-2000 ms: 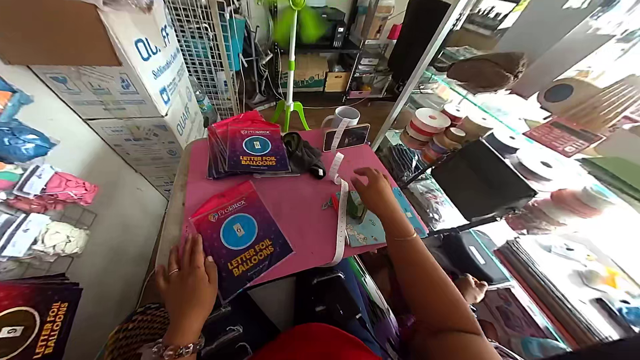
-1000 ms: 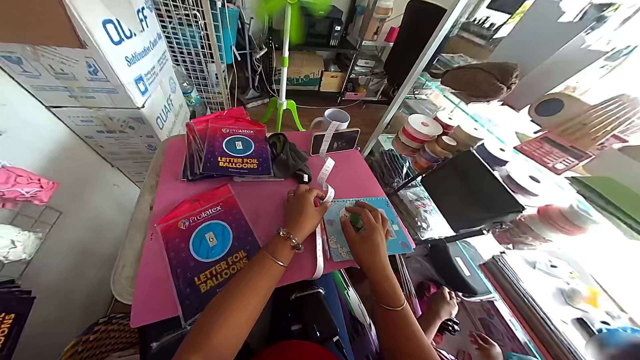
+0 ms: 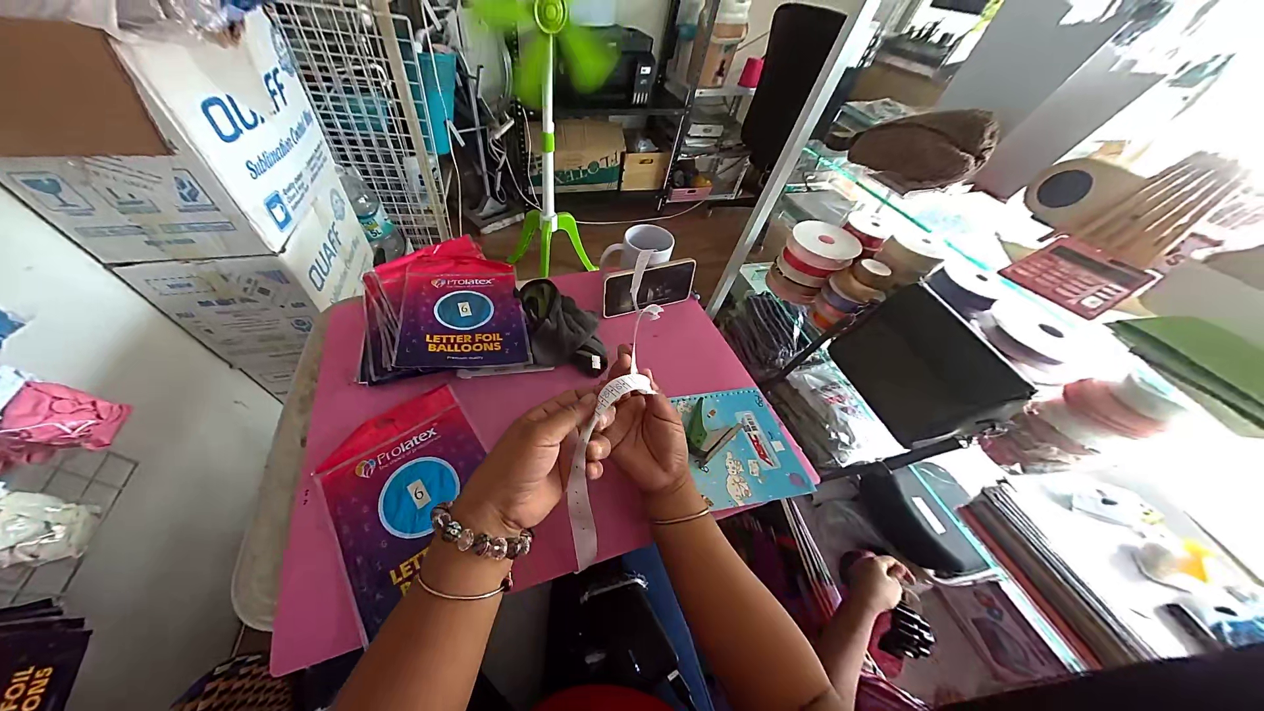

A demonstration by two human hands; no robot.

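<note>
Both my hands meet over the pink tabletop (image 3: 533,533), holding a long white paper strip (image 3: 583,504) that bears printing. My left hand (image 3: 538,454) pinches the strip from the left; my right hand (image 3: 647,439) grips it where it curves over the fingers. One end hangs toward the front edge, the other runs up to the propped phone (image 3: 671,284). A foil balloon packet (image 3: 370,494) lies left of my left hand. Near my right hand, a green stapler (image 3: 697,425) rests on a light-blue notebook (image 3: 770,464).
A stack of balloon packets (image 3: 459,336), a dark cloth item (image 3: 563,321) and a mug (image 3: 647,242) stand at the back. Ribbon spools (image 3: 822,247) sit on glass shelves at right. Cartons (image 3: 197,197) are stacked left, a green fan (image 3: 548,143) behind. Another person's hand (image 3: 874,583) is at lower right.
Two seconds ago my left hand was on the front packet; it came over to the strip. My right hand has moved off the notebook, and both hands now hold the strip together.
</note>
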